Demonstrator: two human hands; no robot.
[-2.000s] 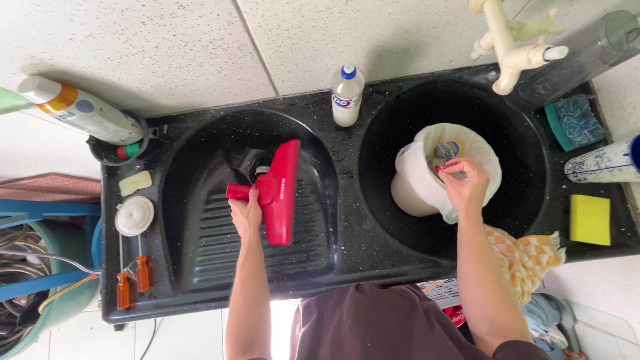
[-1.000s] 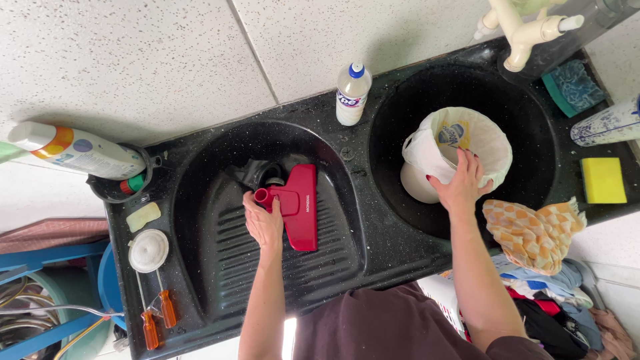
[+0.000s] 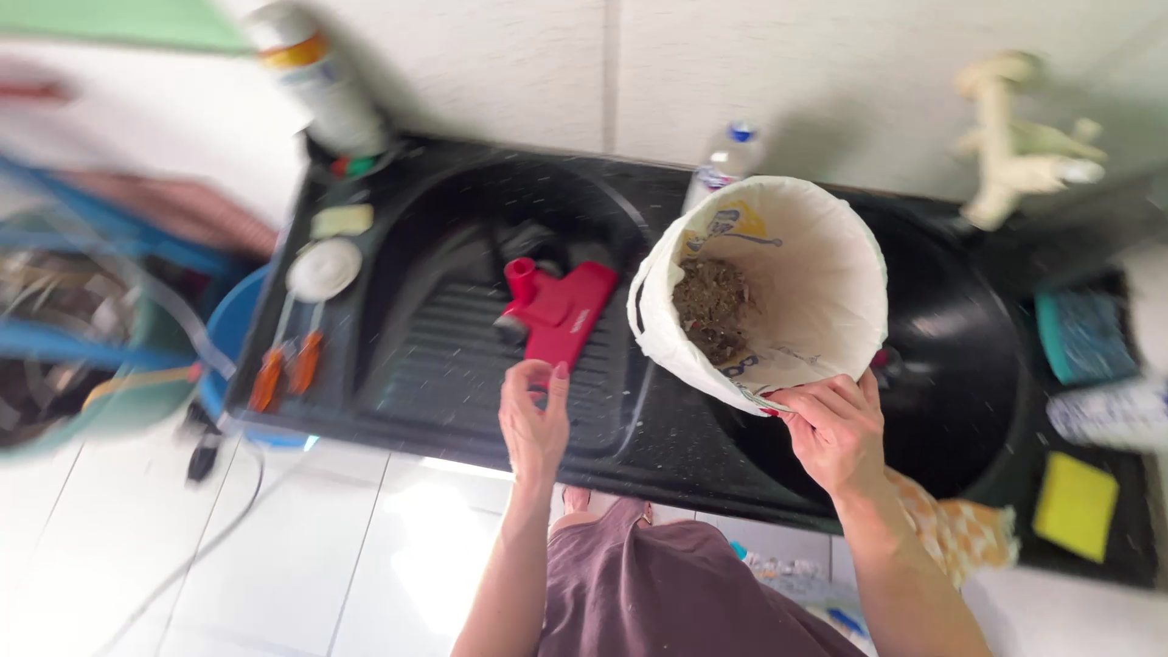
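My right hand (image 3: 830, 424) grips the near rim of a small bin lined with a white plastic bag (image 3: 812, 274). The bin is lifted and tilted, its mouth toward me, and a clump of grey-brown dust and debris (image 3: 716, 310) lies inside. My left hand (image 3: 534, 411) is just below a red vacuum cleaner floor nozzle (image 3: 561, 310), thumb and fingers curled apart; it seems to hold nothing. The nozzle rests in the left ribbed basin (image 3: 429, 365) beside a dark part that I cannot make out.
The right round basin (image 3: 949, 338) is behind the bin. A bottle with a blue cap (image 3: 725, 164) stands by the wall, near a cream tap (image 3: 999, 146). Orange-handled screwdrivers (image 3: 306, 363), a white round lid (image 3: 324, 269), a spray can (image 3: 319, 82), a yellow sponge (image 3: 1077, 506) and a checked cloth (image 3: 958, 529) lie around.
My right hand has raised the lined bin out of the right basin and moved it left. My left hand has let go of the red nozzle, which stays in the left basin. The view has shifted.
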